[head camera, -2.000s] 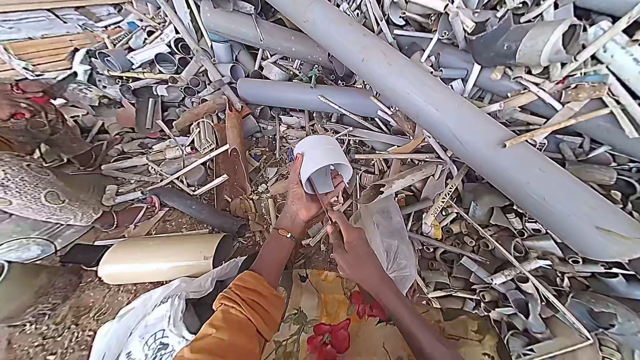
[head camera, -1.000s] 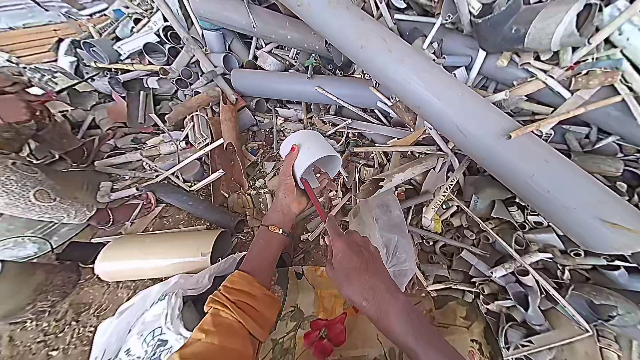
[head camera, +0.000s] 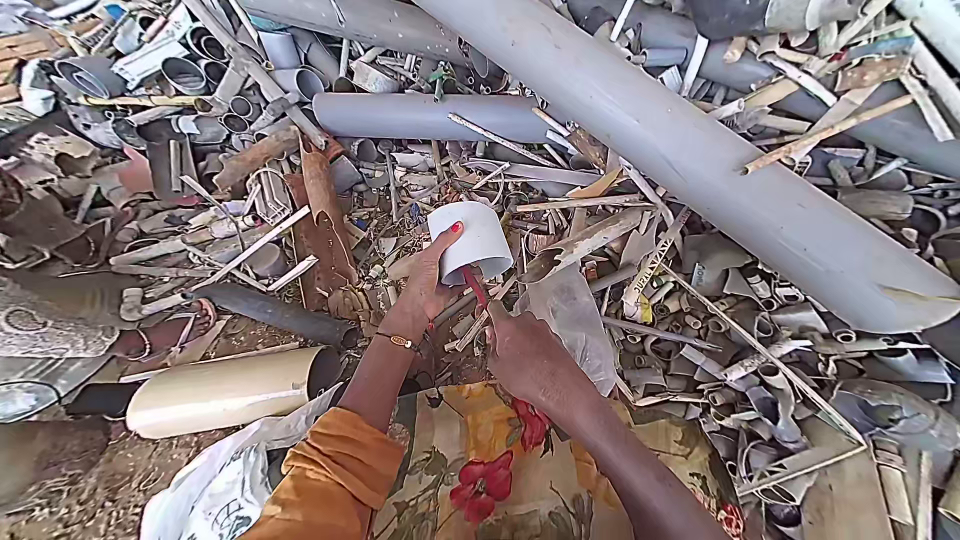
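Note:
A short white plastic pipe piece (head camera: 474, 236) is in my left hand (head camera: 420, 289), with the thumb on its outer wall and its open end tilted down to the right. My right hand (head camera: 525, 349) grips a slim red tool (head camera: 475, 286), whose far end reaches the lower rim of the pipe piece; that end is partly hidden, so its exact kind cannot be told. A clear plastic bag (head camera: 570, 319) lies just beyond my right hand. Flower-patterned cloth (head camera: 480, 457) covers the area below both hands.
A long thick grey pipe (head camera: 705, 161) runs diagonally across the right, and a shorter grey pipe (head camera: 427, 116) lies ahead. A cream pipe (head camera: 225, 390) and a white sack (head camera: 225, 480) lie at the left. Scrap pipe pieces surround me. Another person's foot (head camera: 169, 334) is at the left.
The pipe piece has turned in my left hand, from its opening facing my right hand to facing more downward. The red tool, hard to make out two seconds ago, now shows plainly.

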